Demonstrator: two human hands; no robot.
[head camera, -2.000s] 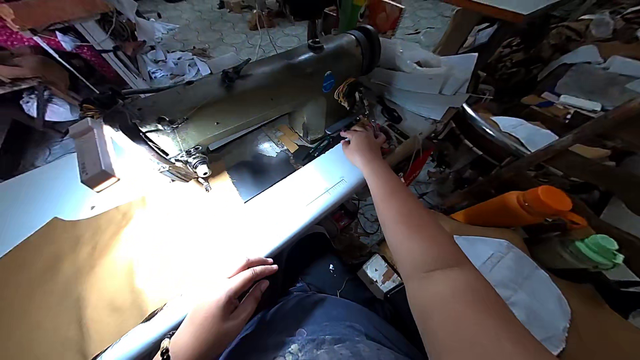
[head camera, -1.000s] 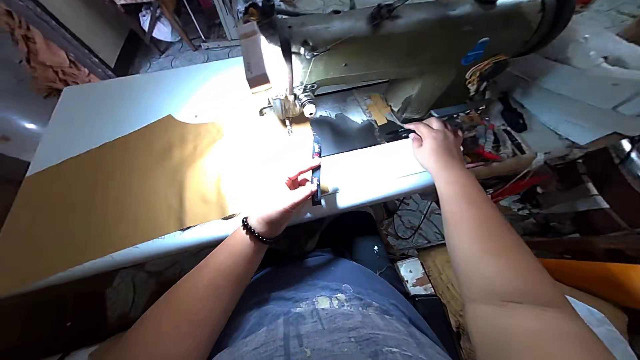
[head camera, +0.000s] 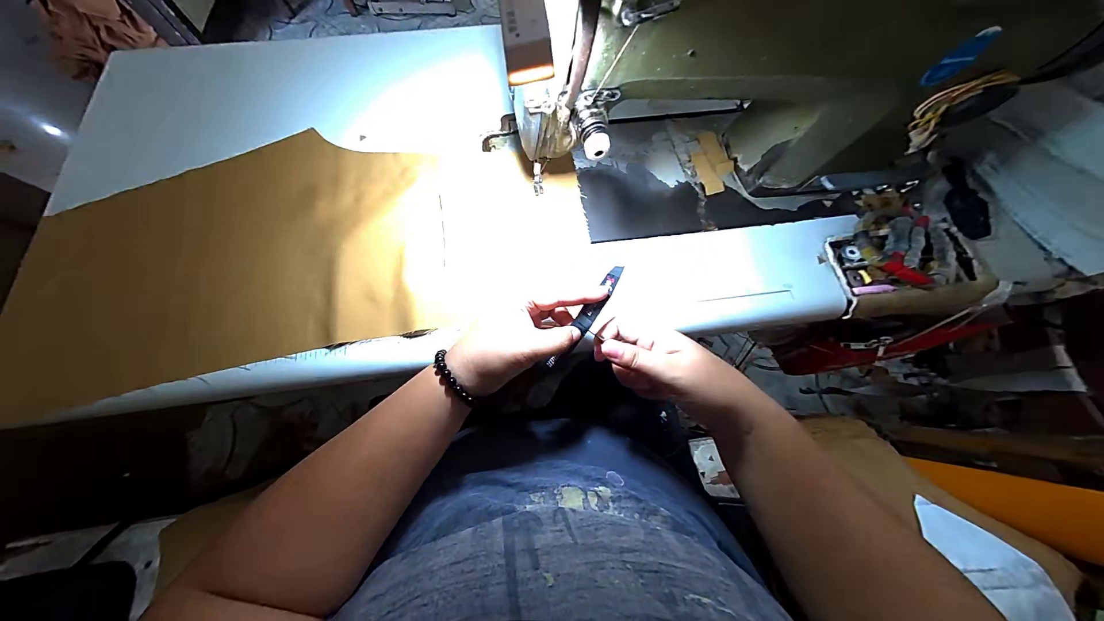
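Note:
My left hand (head camera: 517, 341), with a bead bracelet at the wrist, grips a slim black tool (head camera: 595, 312) that looks like a utility knife, held slanting above the table's front edge. My right hand (head camera: 647, 354) pinches at the tool's side with thumb and forefinger; what lies between those fingertips is too small to tell. Brown fabric or leather (head camera: 233, 259) lies flat on the white table, its right part washed out by the lamp. Beyond my hands is the needle and presser foot (head camera: 538, 177) of a green sewing machine (head camera: 802, 95).
A tray of small tools (head camera: 901, 280) sits at the table's right end. A dark sheet (head camera: 638, 203) lies by the machine bed. A cardboard box (head camera: 526, 39) stands beside the machine head. The white table's front edge (head camera: 742, 323) runs just beyond my right hand.
My right hand has come from the tool tray to my left hand. Two seconds ago my left hand rested at the table edge; one second ago it held the black tool. The view has swung left.

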